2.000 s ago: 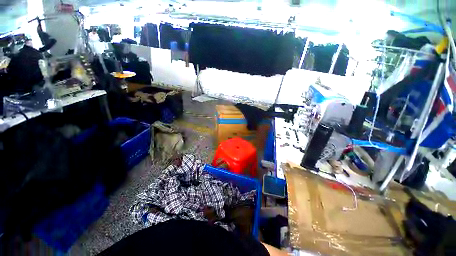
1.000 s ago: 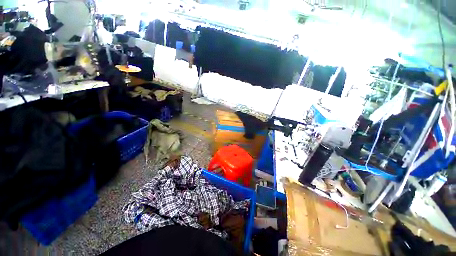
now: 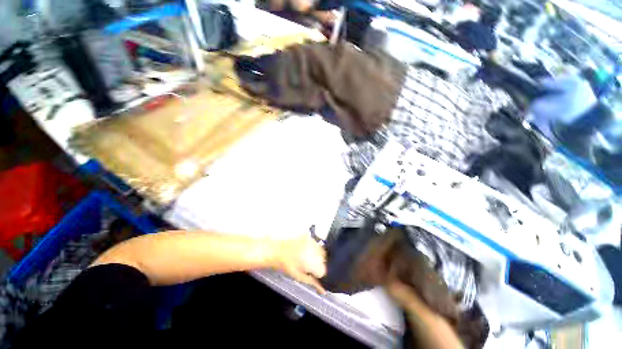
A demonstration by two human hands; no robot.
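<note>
A dark brown garment with checked lining lies bunched at the head of a white sewing machine with a blue stripe. My left hand reaches in from the left, its fingers on the dark edge of the cloth. My right hand is at the lower right, blurred and partly covered by the brown cloth; its fingers are hard to make out. The needle area is blurred and partly hidden by the cloth and machine head.
Taped brown cardboard lies left of the white table. Brown cloth and plaid cloth are heaped behind the machine. A red stool and blue crate stand at the left. A person's hand shows at the top.
The view has swung right, from the aisle and crates to the sewing machine. Both my hands and the brown garment at the machine have come into view.
</note>
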